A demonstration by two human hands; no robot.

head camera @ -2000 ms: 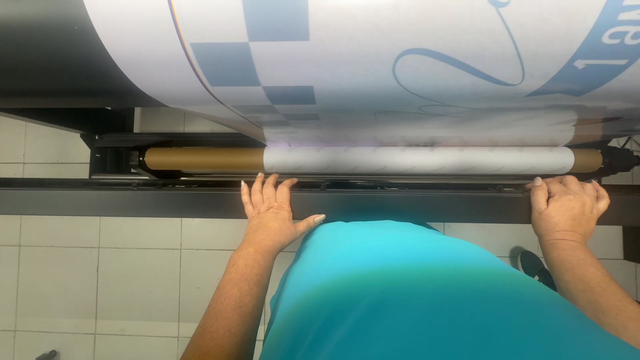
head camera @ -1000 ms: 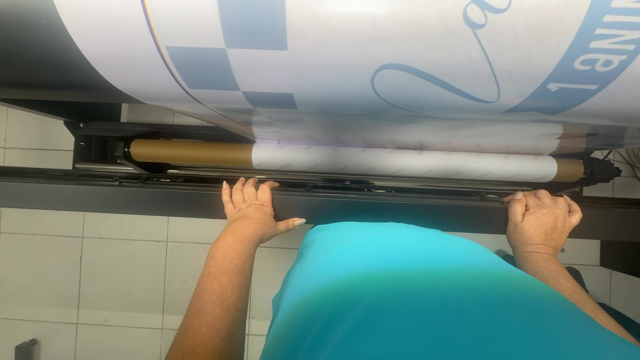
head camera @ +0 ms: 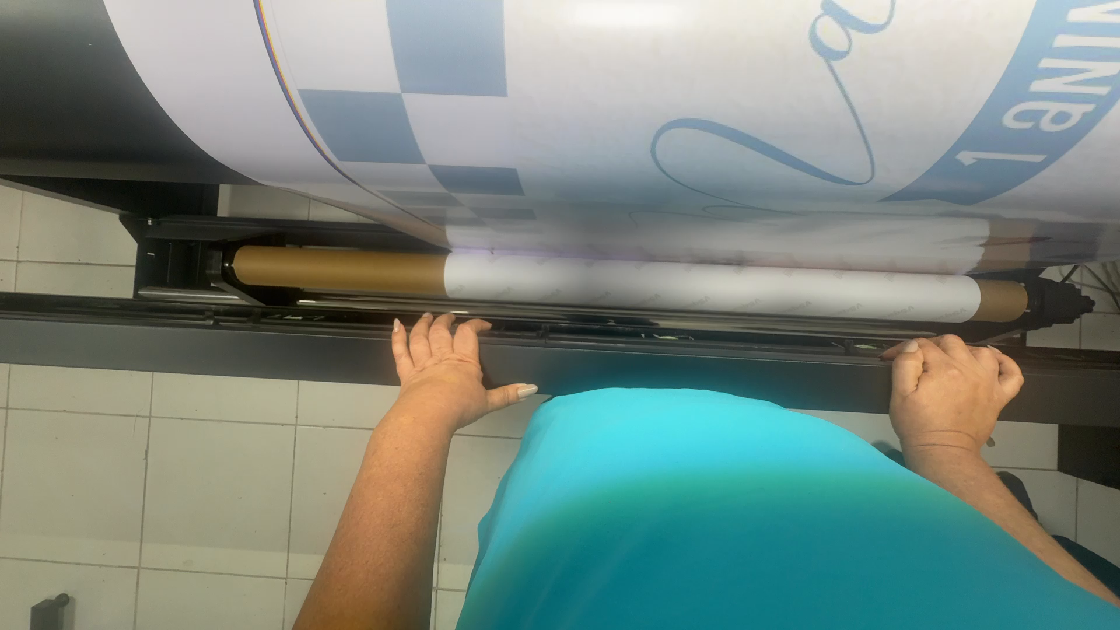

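Observation:
My left hand (head camera: pixel 442 372) rests on the black front rail (head camera: pixel 262 346) of a wide-format printer, fingers spread over its top edge and thumb out to the right. Farther right, my right hand (head camera: pixel 952 389) is curled over the same rail, its fingertips partly hidden. Just behind the rail lies a cardboard-cored roll (head camera: pixel 709 284) with white material around it; bare brown core shows at both ends. Above it hangs a broad printed sheet (head camera: pixel 577 131) with blue checks, a curling script line and a blue band with white lettering.
A black roll holder (head camera: pixel 1059 302) carries the core's right end, and a black bracket (head camera: pixel 179 258) stands at its left. The printer's dark body (head camera: pixel 79 96) is at the upper left. Pale floor tiles (head camera: pixel 219 481) show below the rail, with a small dark object (head camera: pixel 50 612) at the lower left.
More of the blue band's lettering shows on the printed sheet than two seconds ago. Both hands have stayed on the rail. The view has shifted somewhat.

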